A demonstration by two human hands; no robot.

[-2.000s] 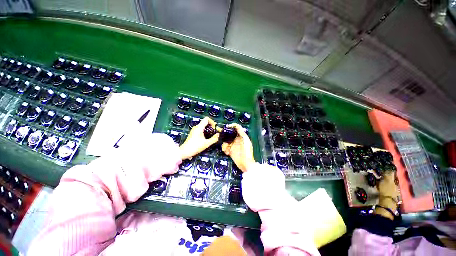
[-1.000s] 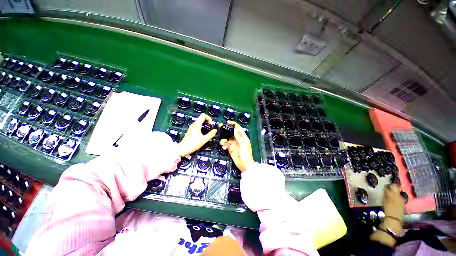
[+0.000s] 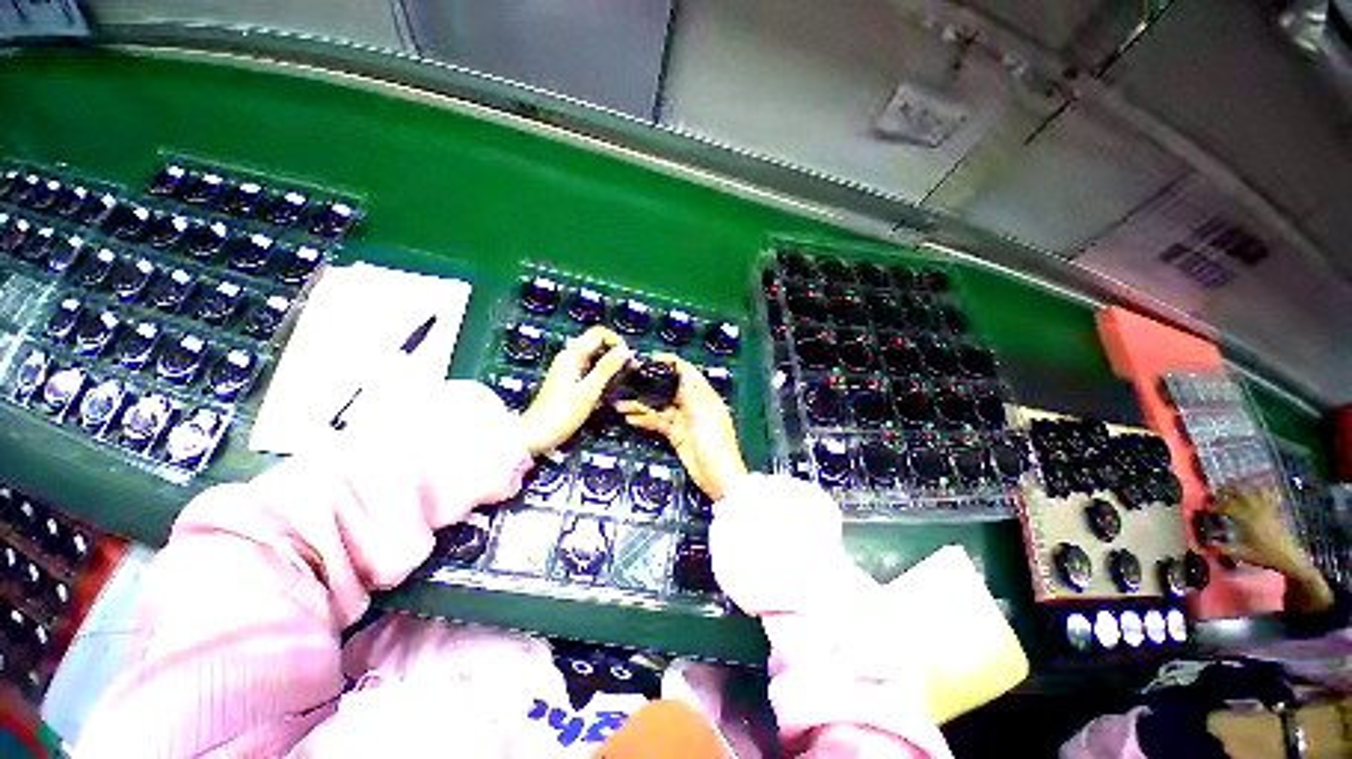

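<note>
My left hand (image 3: 575, 389) and my right hand (image 3: 694, 423) are close together above the middle of the clear blister tray (image 3: 638, 596). My right hand holds a round black unit (image 3: 650, 383) at its fingertips. My left fingers are bent beside the unit's left side; whether they hold a second unit I cannot tell. The tray holds black units in rows, with a pale-faced one (image 3: 586, 546) in the front row. My hands hide the middle pockets.
White record sheet (image 3: 353, 356) with a marker pen (image 3: 420, 334), left. Filled trays (image 3: 178, 297) lie further left, a dark stacked tray (image 3: 890, 378) right. A yellow sheet (image 3: 964, 638) is by my right forearm. Beyond are a tan board (image 3: 1060, 527) with black units and a neighbour's hand (image 3: 1260, 531).
My hands have come closer together, and the two separate black units seen before now show as one dark shape. The neighbour's hand has moved right, and more units stand apart on the tan board.
</note>
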